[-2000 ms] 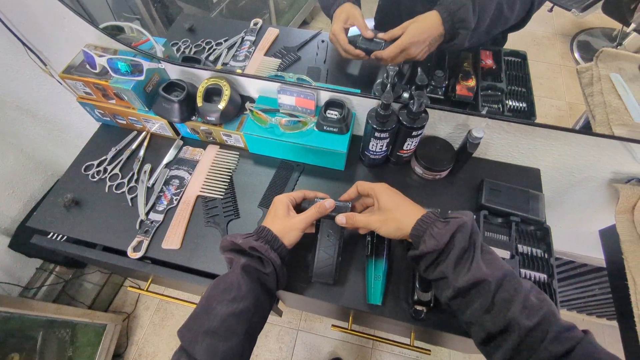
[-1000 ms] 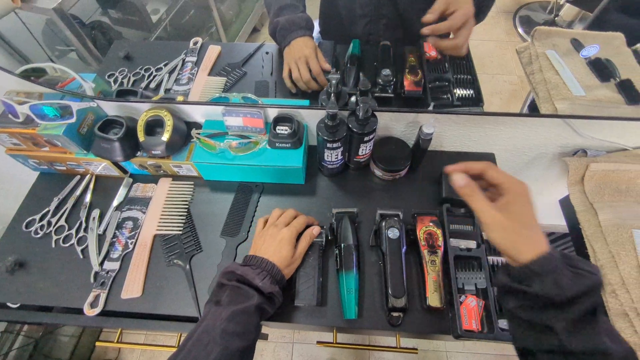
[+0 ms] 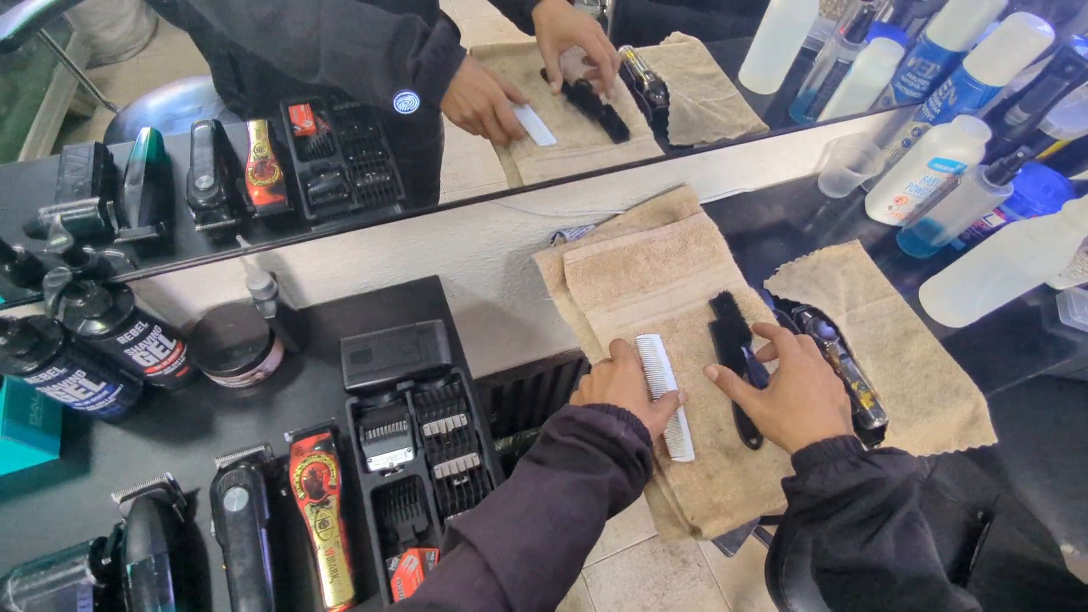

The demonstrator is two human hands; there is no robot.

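Observation:
A white comb (image 3: 665, 399) lies on a folded beige towel (image 3: 654, 255), with my left hand (image 3: 625, 387) touching its left edge, thumb toward its lower part. Right of the comb is a black brush (image 3: 728, 353) with dark bristles. My right hand (image 3: 795, 387) reaches over the brush with fingers spread, close to its handle; whether it touches is unclear. Beside that hand a patterned hair clipper (image 3: 850, 374) rests on a second beige cloth (image 3: 909, 348). The mirror shows both hands over the same towel.
To the left, a black counter (image 3: 314, 327) holds a tray of clipper guards (image 3: 425, 467), a red and gold clipper (image 3: 321, 518), a black clipper (image 3: 242, 527), a jar (image 3: 235, 344) and shaving gel bottles (image 3: 127, 336). At the upper right stand a powder bottle (image 3: 926, 170) and several spray bottles.
My left hand has moved right, from beside the clippers to the comb. My right hand has gone from above the guard tray to the brush. The view has swung right.

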